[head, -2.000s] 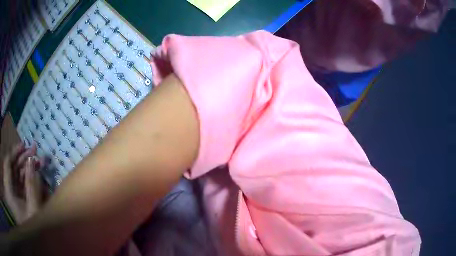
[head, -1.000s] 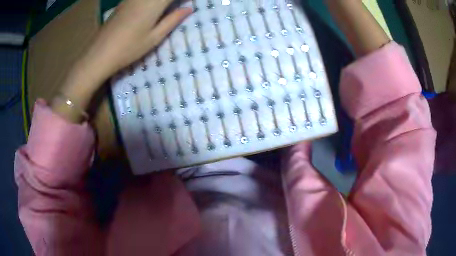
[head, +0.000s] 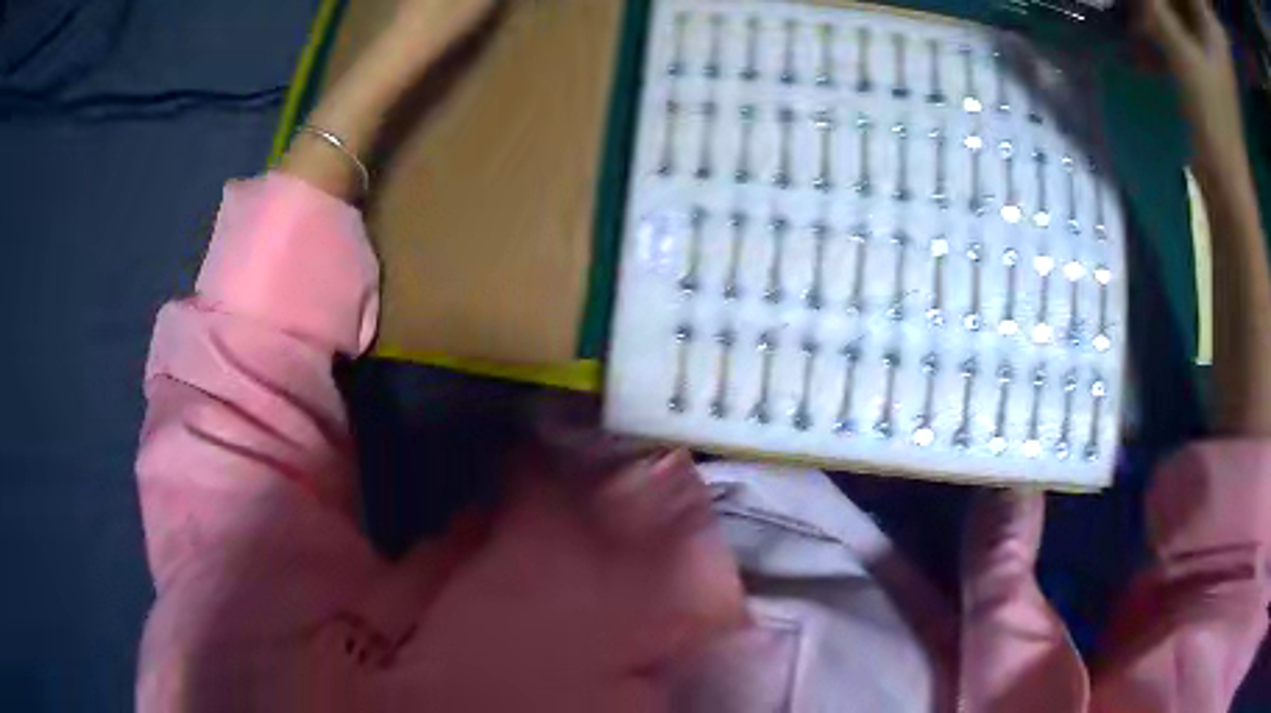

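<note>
The white foam board lies in front of me, its near edge overhanging my lap. It bears rows of thin dumbbell-shaped strips with round silver-blue ends, some shining bright white. A pale label is at its left edge. My left hand is over the top of the brown sheet, left of the board, mostly cut off by the picture's top edge. My right hand is blurred at the top right, beyond the board's far right corner and partly cut off. I cannot tell whether either hand holds anything.
A brown cardboard sheet lies left of the board on the green mat, which has a yellow edge. A grey blur covers the board's far right corner. A pale yellow slip is beside my right forearm.
The board now appears further right and squarer in view. My left hand is off the board and over the brown sheet. My right hand has come into view at the top right.
</note>
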